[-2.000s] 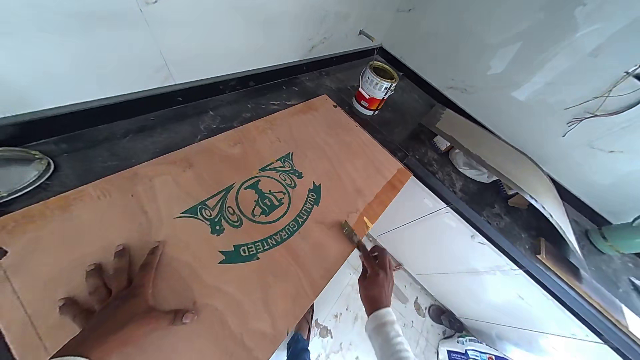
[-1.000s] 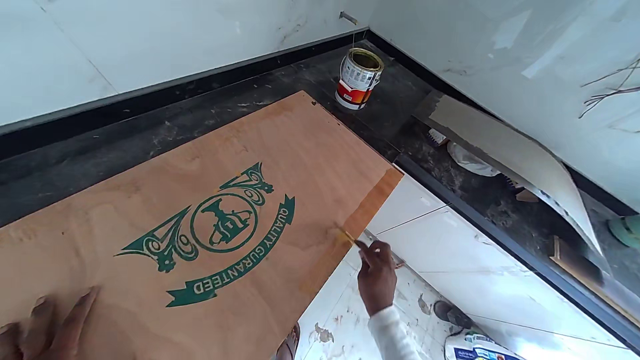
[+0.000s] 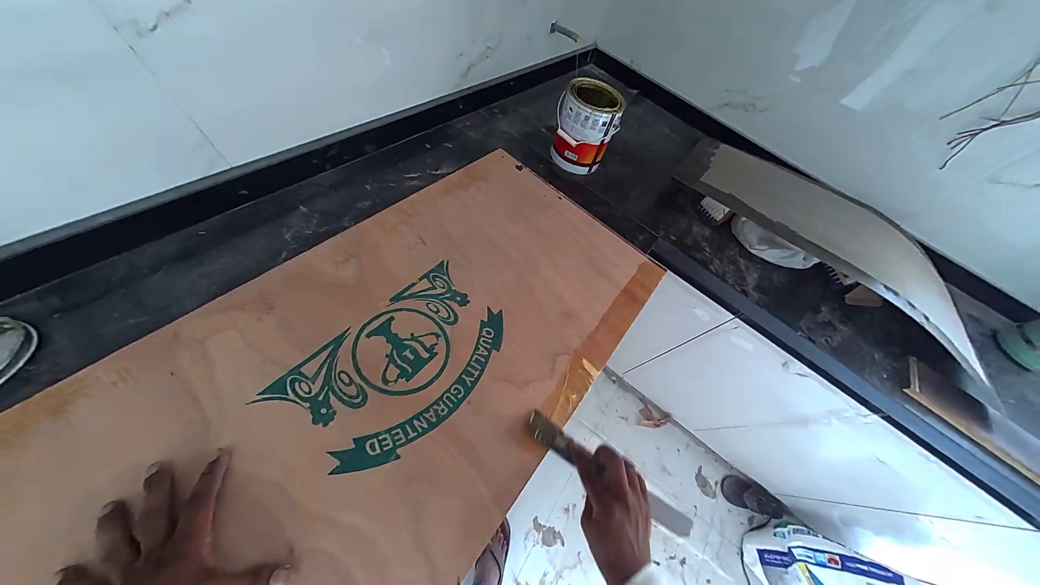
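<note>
A plywood board with a green printed emblem lies on a dark counter. My left hand rests on its lower left part, palm down with fingers spread. In my right hand is a flat brush, its tip at the board's right edge. A glossy orange-brown strip of wet-looking coating runs along that edge from the far corner towards the brush. Behind the board stands an open metal can with a wire handle.
A bent sheet leans over a plastic bag on the dark counter at right. A round metal lid or dish is at the far left. Below lie a dirty tiled floor, a shoe and a printed sack.
The brush has moved along the board's edge, towards me, and the coated strip reaches further down that edge. My left hand stays flat on the board.
</note>
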